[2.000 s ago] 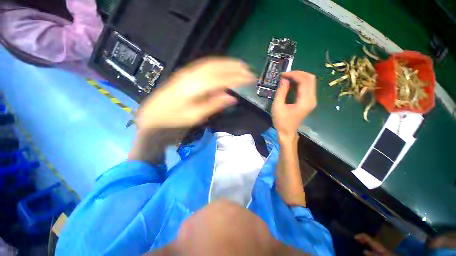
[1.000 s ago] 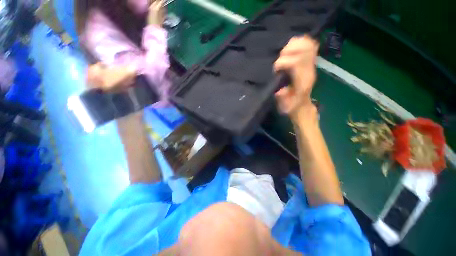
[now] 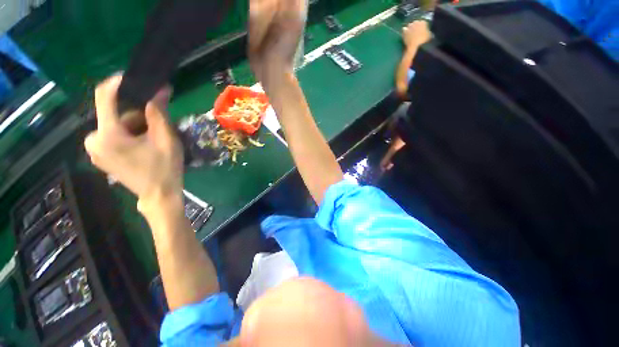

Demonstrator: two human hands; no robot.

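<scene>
A long black tray (image 3: 173, 44), blurred and tilted, is raised above the bench and cut off by the top edge. My left hand (image 3: 139, 139) grips its lower end, thumb and fingers on either side. My right hand (image 3: 277, 41) is raised at the top edge, just right of the tray; it is blurred and its fingertips are unclear, so I cannot tell whether it touches the tray. A lower black tray (image 3: 91, 261) at the left has open phones (image 3: 61, 297) in its recesses.
A red bin (image 3: 224, 105) of tan strips stands mid-bench, beside loose strips (image 3: 234, 144) and a blurred shiny item (image 3: 202, 140). Phones lie near the front edge (image 3: 197, 211) and farther right (image 3: 344, 59). Large black stacked trays (image 3: 529, 88) fill the right. Another person's hand (image 3: 416, 34) shows there.
The view has swung right. The phone that was in my left hand is gone from it, and that hand now grips a raised black tray. My right hand has moved up to the top edge.
</scene>
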